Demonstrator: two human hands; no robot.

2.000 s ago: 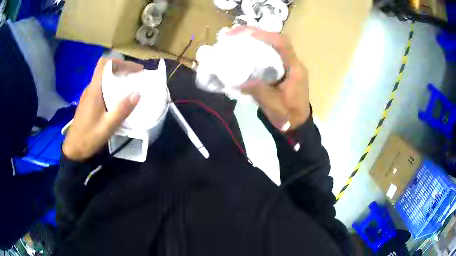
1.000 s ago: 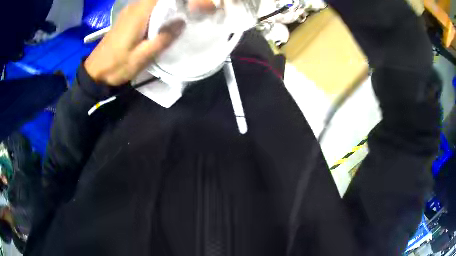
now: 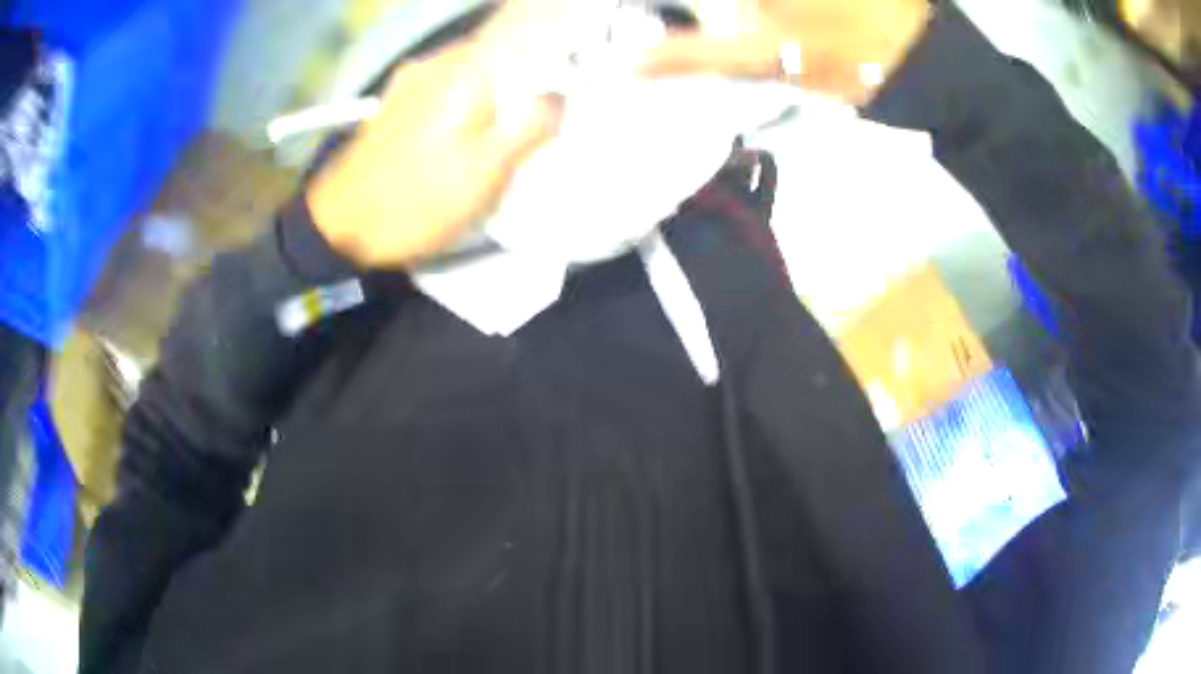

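Observation:
A white camera housing [image 3: 606, 171] is held near the chest at the top of the view, bright and blurred. My left hand [image 3: 428, 165] grips its left side. My right hand [image 3: 817, 46] is at its upper right with the fingers on its top; fine contact is blurred. A white antenna [image 3: 682, 306] hangs below the housing, and another white stick [image 3: 323, 120] points left beside my left hand. A lead with a white-yellow end [image 3: 320, 307] lies over my left sleeve. Dark and red wires show right of the housing.
A brown carton [image 3: 911, 342] and a blue plastic crate [image 3: 981, 461] stand at the right. A blurred brown carton [image 3: 165, 244] and blue plastic [image 3: 125, 119] are at the left. Pale floor shows behind the right arm.
The view has shifted away from the large carton of shells. The two hands, apart two seconds ago, are now together at the housing. The separate shell cluster is no longer distinguishable.

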